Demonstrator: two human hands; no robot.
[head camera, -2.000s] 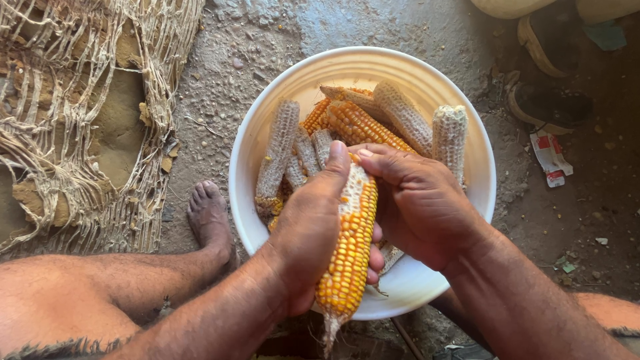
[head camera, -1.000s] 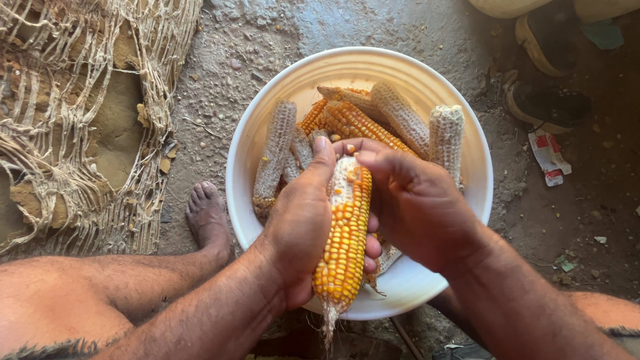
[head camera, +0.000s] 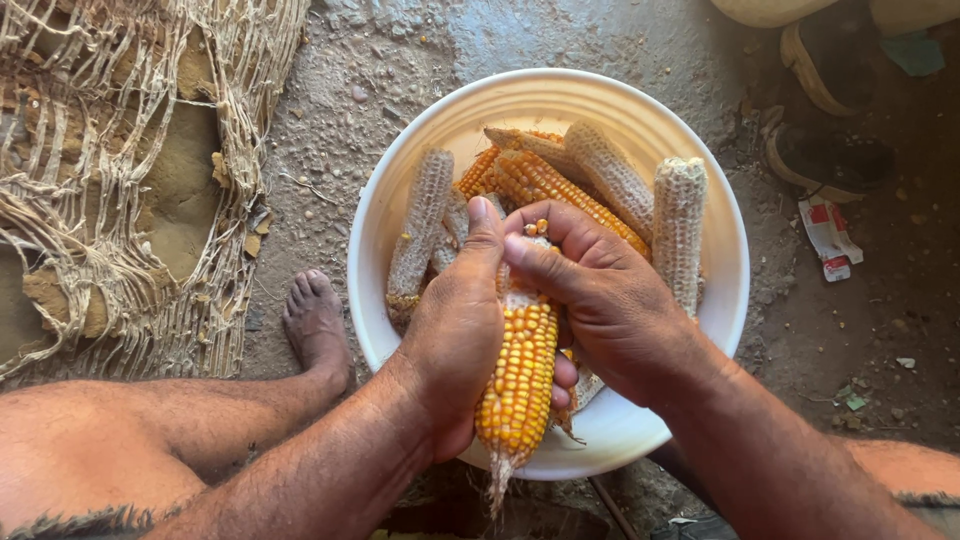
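My left hand (head camera: 457, 330) is wrapped around a yellow ear of corn (head camera: 519, 375), its fingertips showing on the ear's right side. The ear's upper part is partly bare of kernels; the lower part is full. My right hand (head camera: 615, 300) is at the upper end, thumb and fingers pressed on the cob, with a few loose kernels (head camera: 536, 227) beside the fingers. Behind the hands, a white plastic basin (head camera: 600, 446) holds several bare cobs, among them one upright at the right (head camera: 679, 232) and one at the left (head camera: 421, 225), plus orange ears with kernels (head camera: 570, 195).
A frayed woven fibre mat or netting (head camera: 172, 300) lies on the left. My bare foot (head camera: 316, 322) rests on the rough floor (head camera: 322, 157) left of the basin. Dark shoes (head camera: 832, 161) and a torn red and white wrapper (head camera: 829, 236) lie at the right.
The upper part of the ear shows more bare cob than two seconds ago. My right fingers have shifted slightly about its upper end, while my left hand keeps hold of the ear.
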